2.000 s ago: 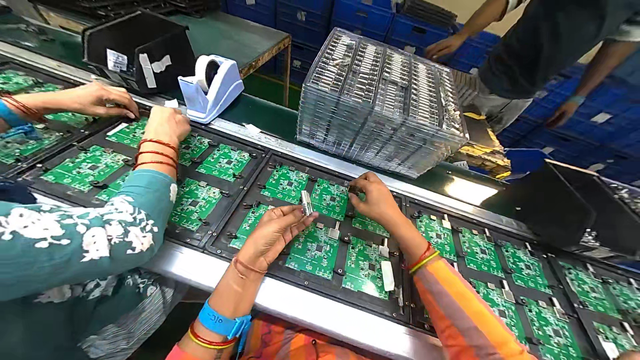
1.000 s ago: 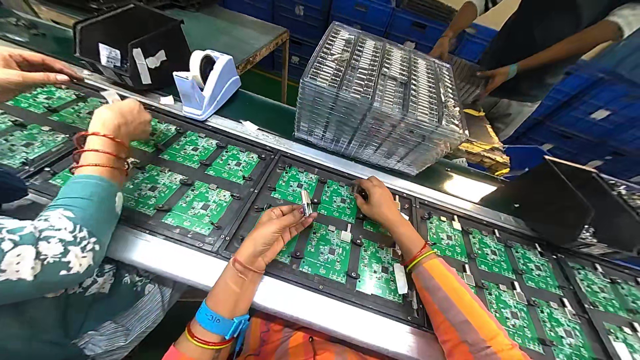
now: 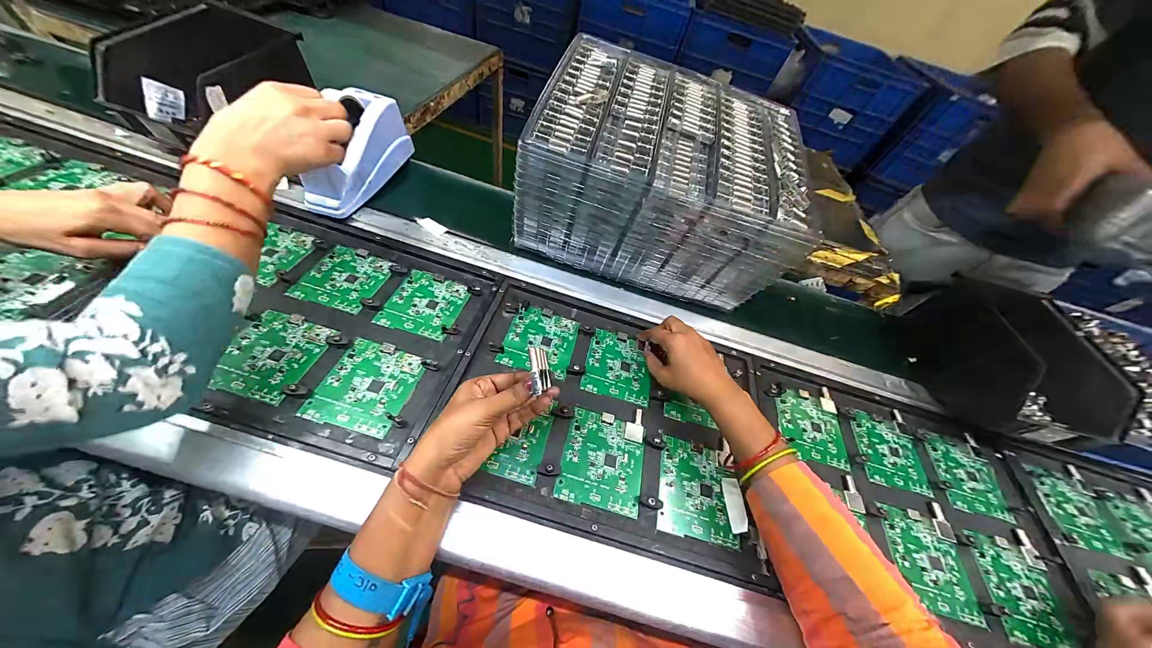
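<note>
My left hand (image 3: 490, 418) is closed on several small metal connectors (image 3: 540, 371), held upright over the left part of a black pallet frame (image 3: 486, 351). Green circuit boards lie in the pallet in two rows. My right hand (image 3: 686, 358) is at the right edge of an upper-row circuit board (image 3: 617, 367), fingers bent down; whether it holds a part is hidden by the fingers. Below, one circuit board (image 3: 601, 463) bears a metal connector at its top edge. A white strip (image 3: 734, 506) lies on the right edge of another board (image 3: 697, 490).
Stacked clear trays of metal parts (image 3: 666, 171) stand behind the pallets. A co-worker's hand (image 3: 279, 130) is at a tape dispenser (image 3: 355, 166) on the left. Another person stands back right by a black bin (image 3: 1017, 360). Blue crates (image 3: 855, 99) are behind.
The co-worker's hand on the left has moved from over the boards to the tape dispenser. The pallets have shifted to the right from two seconds ago. My left hand still holds the connectors.
</note>
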